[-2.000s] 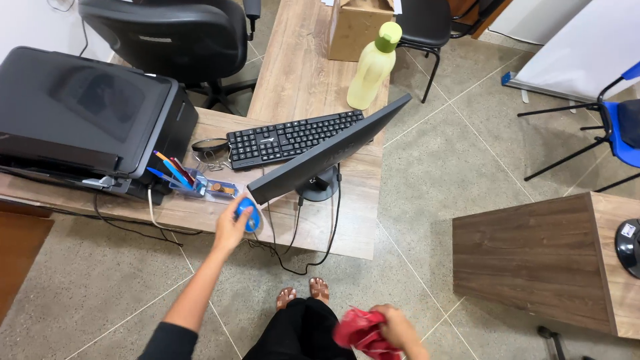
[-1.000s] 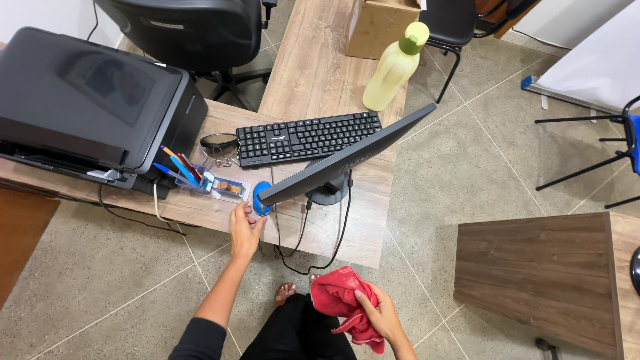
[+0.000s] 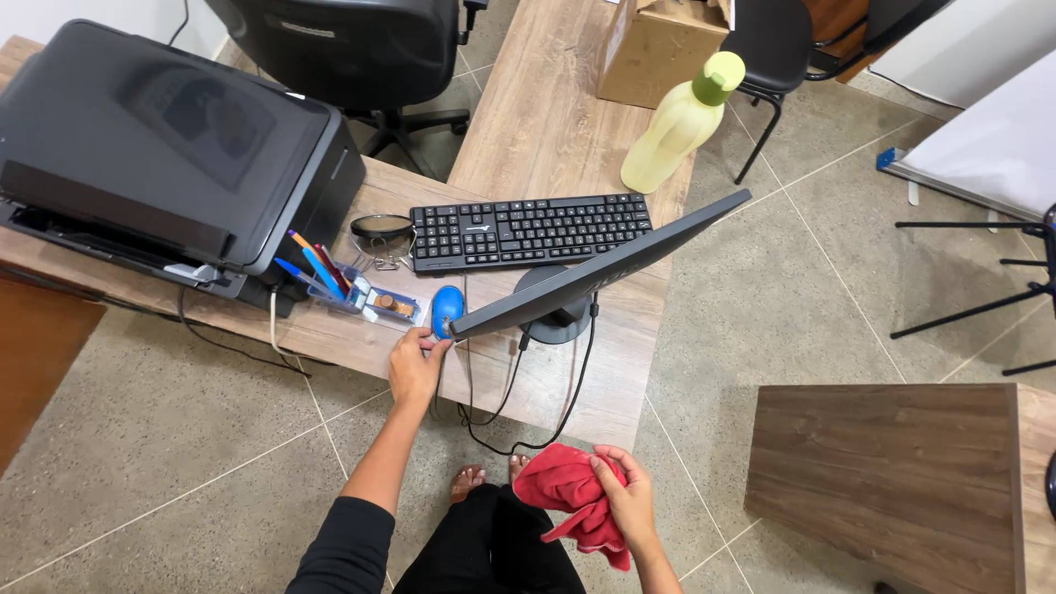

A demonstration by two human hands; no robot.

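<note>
My left hand is at the desk's near edge, its fingertips at the near end of a blue computer mouse; whether they grip it I cannot tell. The mouse lies beside the lower left corner of a black monitor, seen from behind. In my right hand is a crumpled red cloth, held in front of the desk above my legs. A black keyboard lies beyond the monitor. Left of the mouse stands a clear desk organizer with pens and a stamp.
A black printer fills the desk's left part. A pale yellow bottle and a cardboard box stand on the adjoining desk. Black cables hang over the near edge. A wooden cabinet stands at the right.
My left hand was over the mouse two seconds ago; it is now at the mouse's near end. My right hand has raised the red cloth nearer to the desk.
</note>
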